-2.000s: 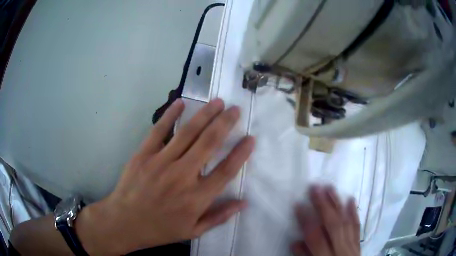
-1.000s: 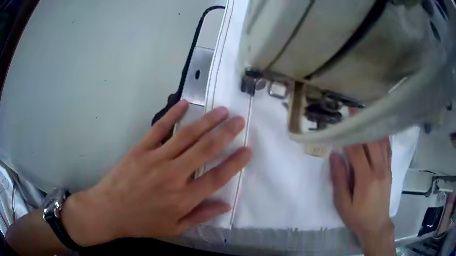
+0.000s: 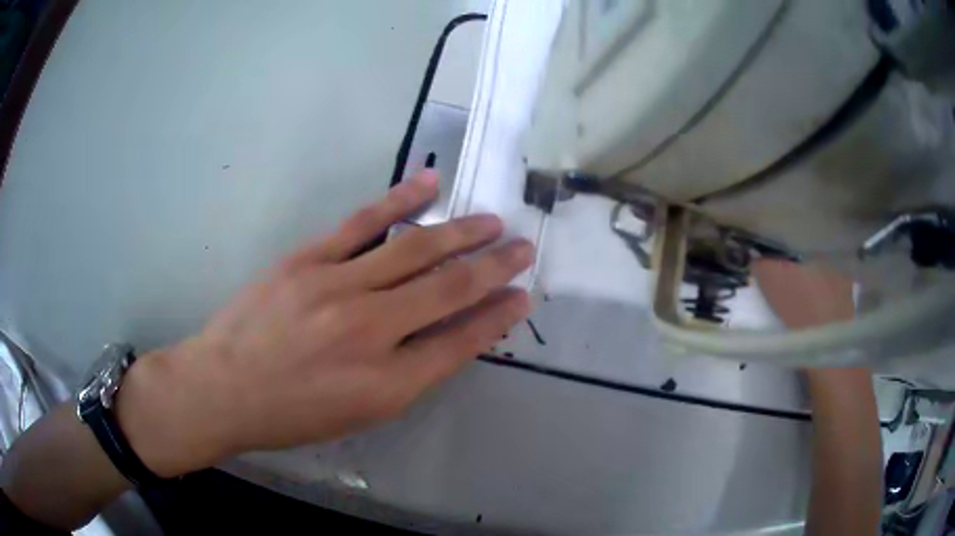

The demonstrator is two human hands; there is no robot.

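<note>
The white garment panel [image 3: 597, 257] lies under the machine head [image 3: 723, 94], with a thin dark stitch line along its left edge and another seam below the presser foot [image 3: 545, 192]. My left hand [image 3: 346, 304] lies flat with fingers spread, its fingertips on the panel's left part and one on the metal slide plate [image 3: 438, 141]. My right hand [image 3: 801, 283] is mostly hidden behind the machine head; only its back and the forearm show, and its fingers cannot be seen.
The pale machine bed and table [image 3: 209, 157] extend to the left. A dark joint line [image 3: 639, 388] crosses the bed in front of the panel. Dark bits lie on the bed. Metal parts and a dark device [image 3: 903, 473] are at the lower right.
The panel has moved away from me under the foot, and its near edge now lies much closer to the foot, uncovering the bed. My right hand has moved forward behind the machine head.
</note>
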